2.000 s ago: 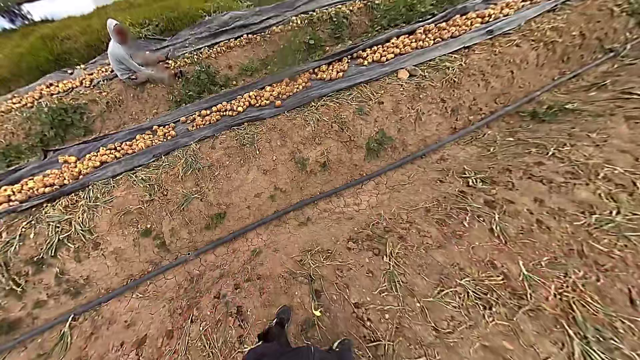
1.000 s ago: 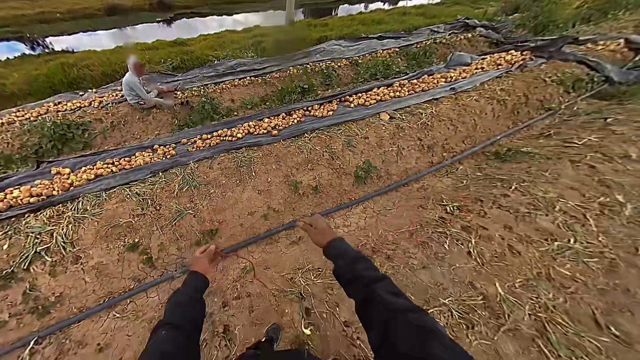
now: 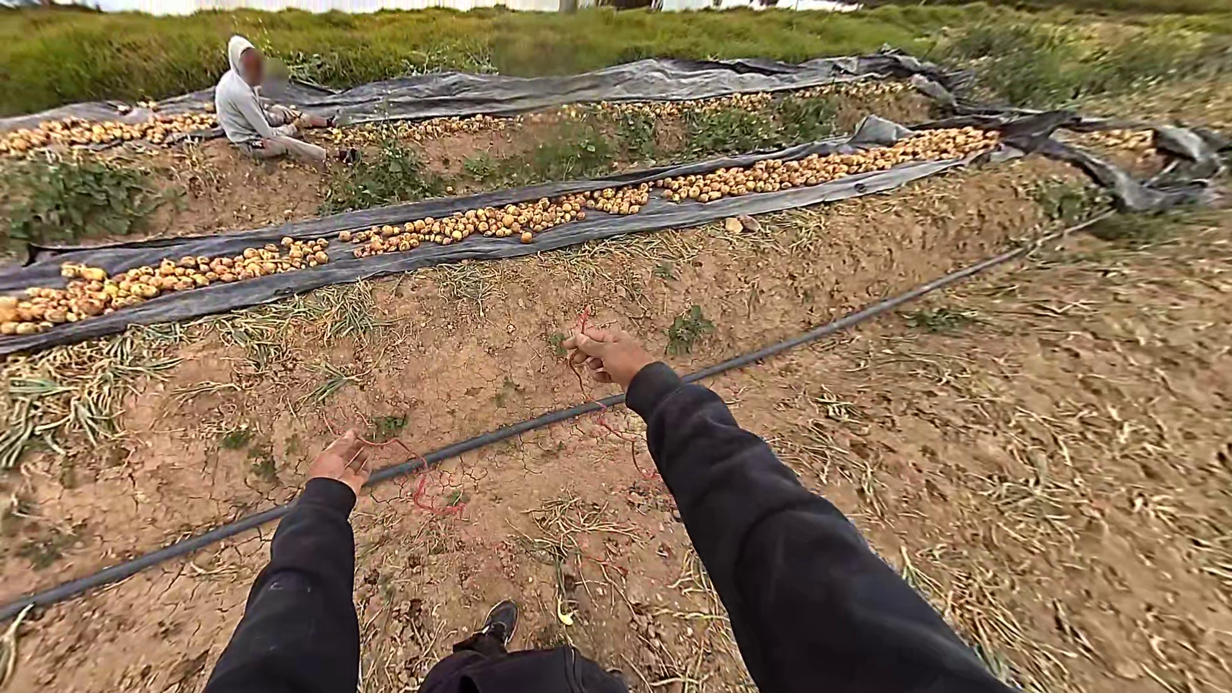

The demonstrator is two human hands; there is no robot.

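Observation:
My right hand (image 3: 606,354), in a dark sleeve, pinches a thin red string (image 3: 602,414) that dangles below it over a dark hose. Lower and to the left, my left hand (image 3: 342,460) holds a piece of red string (image 3: 421,481), whose loose end hangs to the right. Whether both hands hold one string or separate pieces cannot be told. The dark irrigation hose (image 3: 818,332) runs diagonally over the dry soil behind both hands.
Beyond the hose, round onion-like bulbs (image 3: 462,224) lie in rows on black plastic sheeting (image 3: 616,223). A hooded person (image 3: 252,111) sits by the farther row, at upper left. Withered onion tops (image 3: 72,404) and green weeds (image 3: 688,329) dot the ground. My shoe (image 3: 500,621) is below.
Both hands were out of view at first, then came in over the hose. Since then they have moved farther apart, with red string now plain at each. The view has tilted up.

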